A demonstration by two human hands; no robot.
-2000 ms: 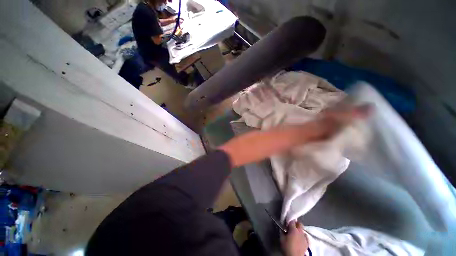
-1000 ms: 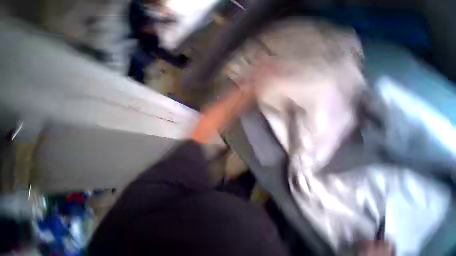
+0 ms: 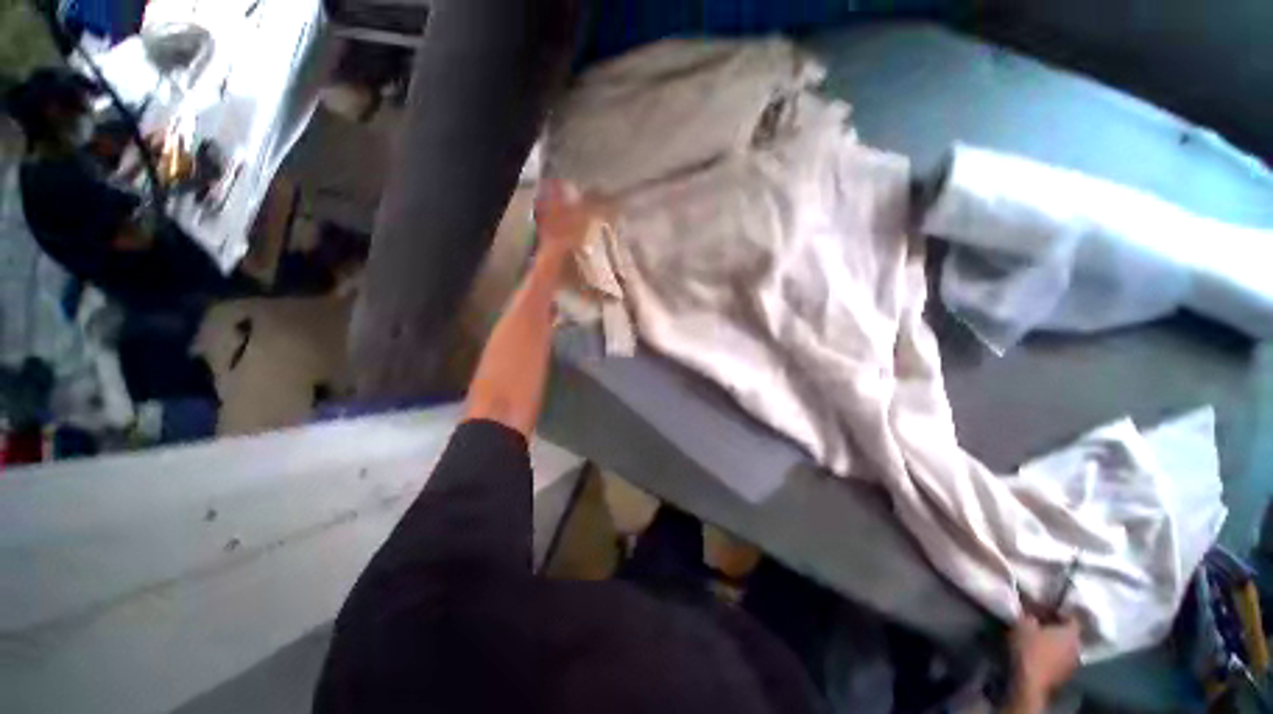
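Note:
A large creased beige cloth (image 3: 782,265) lies over the grey-green padded table (image 3: 824,523), from its far left part down to the near right edge. My left hand (image 3: 561,216) is at the cloth's left edge, arm stretched out; whether its fingers grip the cloth is unclear. My right hand (image 3: 1047,644) is at the cloth's near right end. A thin dark blade-like tip (image 3: 1069,583) sticks up from it, perhaps scissors; the handles are hidden in the hand. A white roll (image 3: 1089,237) with a loose flap lies right of the cloth.
A grey padded arm (image 3: 447,195) stands left of the table. A white board (image 3: 251,523) runs along the lower left. A person (image 3: 84,209) in dark clothes sits at a white table at upper left. An iron-like thing with a yellow handle (image 3: 1252,621) is at the right edge.
The view has swung right. The cloth is now spread out flatter and longer. My left hand has moved from over the cloth to its left edge. The white roll, earlier blurred beside that hand, lies on the table.

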